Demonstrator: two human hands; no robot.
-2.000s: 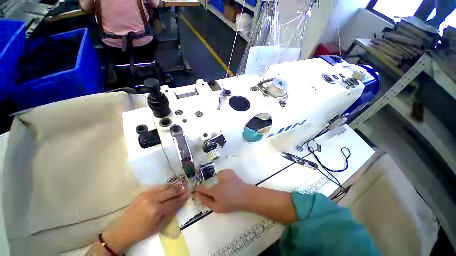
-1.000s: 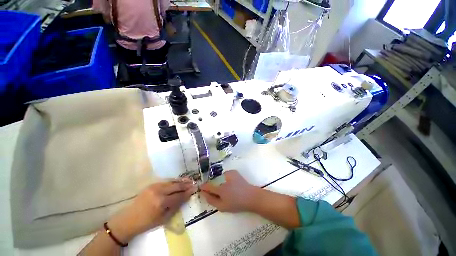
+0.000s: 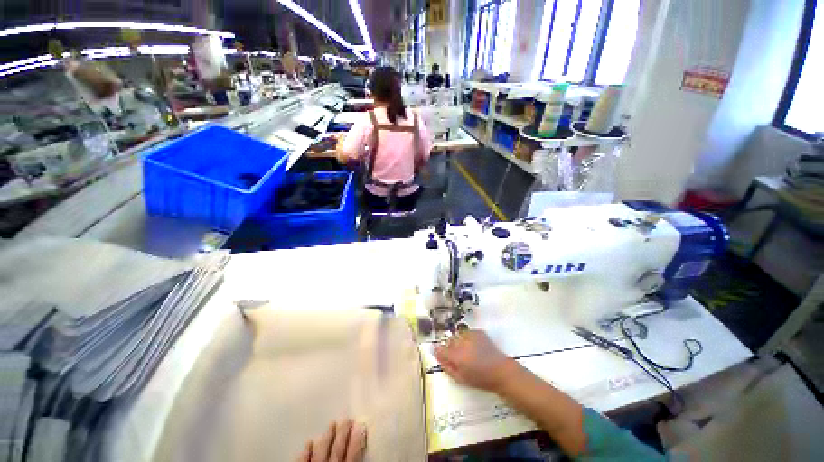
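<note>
A beige fabric panel (image 3: pixel 316 379) lies on the white table, left of the needle area, its right edge along the yellow strip (image 3: pixel 432 442). The white sewing machine (image 3: pixel 578 248) with blue "JIN" lettering stands behind. My left hand (image 3: pixel 336 442) lies flat on the panel at the bottom edge of the picture; only its fingers show. My right hand (image 3: pixel 472 359) is beside the needle area (image 3: pixel 444 318), fingers curled and fingertips low near the panel's right edge. Whether it pinches anything is hidden. Dark snips (image 3: pixel 603 343) with a black cord lie right of it.
A layered stack of grey-beige panels (image 3: pixel 135 329) stands at the left. Blue bins (image 3: pixel 212 176) are behind the table. A person in pink (image 3: pixel 395 149) is seated further back. Loose beige fabric (image 3: pixel 754 411) is at the lower right. The blue motor end (image 3: pixel 700 244) is at the right.
The view has tilted up and swung left. My left hand has left the needle area and now lies on the panel, which has moved towards me. My right hand is still near the needle.
</note>
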